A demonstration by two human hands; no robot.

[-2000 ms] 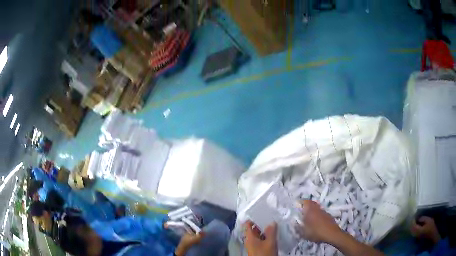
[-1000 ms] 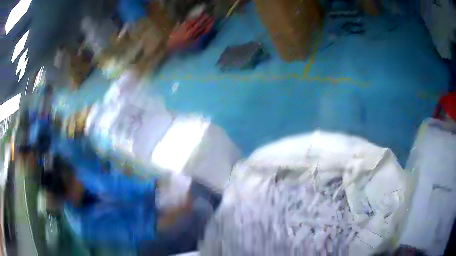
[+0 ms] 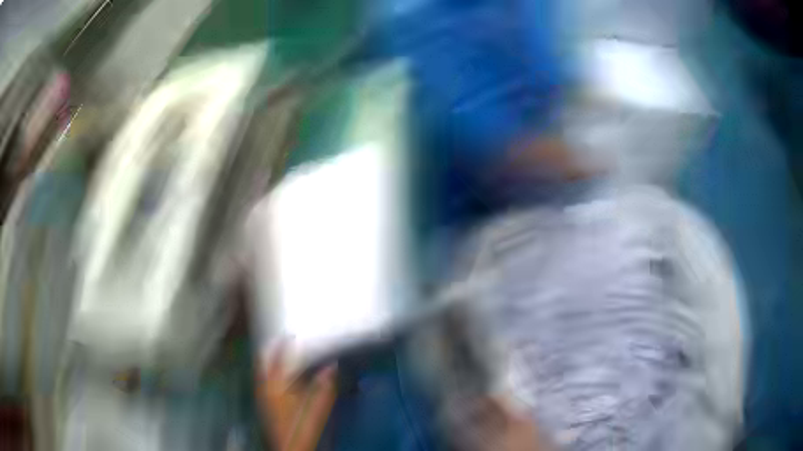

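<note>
The picture is strongly blurred. A bright white stack of blanks [image 3: 330, 255] lies on the green bench in the left middle. My left hand [image 3: 297, 401] is at its near edge, fingers pointing up at it; whether they grip it is unclear. My right hand [image 3: 511, 427] is a blurred patch at the bottom edge, by the near left side of the woven sack [image 3: 735, 308]. What it holds, if anything, cannot be told. The sack's contents show as streaked white waste pieces [image 3: 607, 326].
A pale machine [image 3: 154, 203] stands left of the stack. A person in a blue smock [image 3: 480, 79] sits beyond the bench, with a blurred hand or forearm [image 3: 546, 158] near the sack. A white block [image 3: 647, 75] is at upper right, beside blue floor [image 3: 775, 203].
The view has swung left from the sack and floor to the bench and machine. My hands held a white piece over the sack two seconds ago; now my left hand is at the white stack.
</note>
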